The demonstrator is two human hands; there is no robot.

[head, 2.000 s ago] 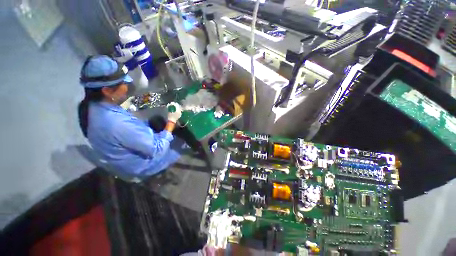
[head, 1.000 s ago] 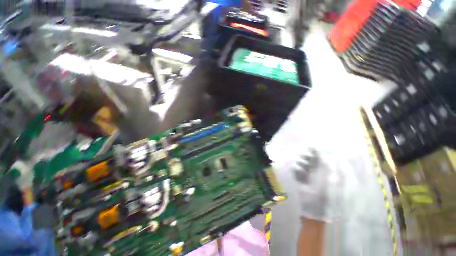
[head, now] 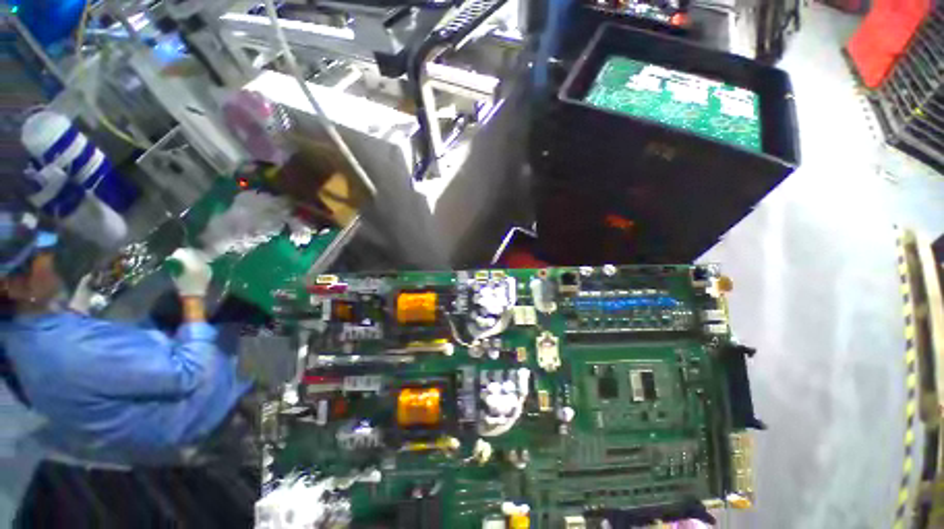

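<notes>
A large populated circuit board [head: 642,444], green with two orange-yellow blocks and a row of blue slots, is held up across the bottom centre, component side up. My left hand [head: 311,503], in a white glove, shows as a bright, blurred patch at the board's lower left and appears to grip it there. Most of this hand is hidden or cut off by the bottom edge. My right hand is not in view.
A black tray stack [head: 662,191] with green boards in its top tray stands behind the board. A seated person in blue [head: 124,377] works at a green-matted bench [head: 271,271] at left. A pale metal machine [head: 399,165] stands between. Dark racks are at upper right.
The view swung right, then partly back left. The board is level again after being tilted. My right hand, open and off the board one second ago, is out of view now.
</notes>
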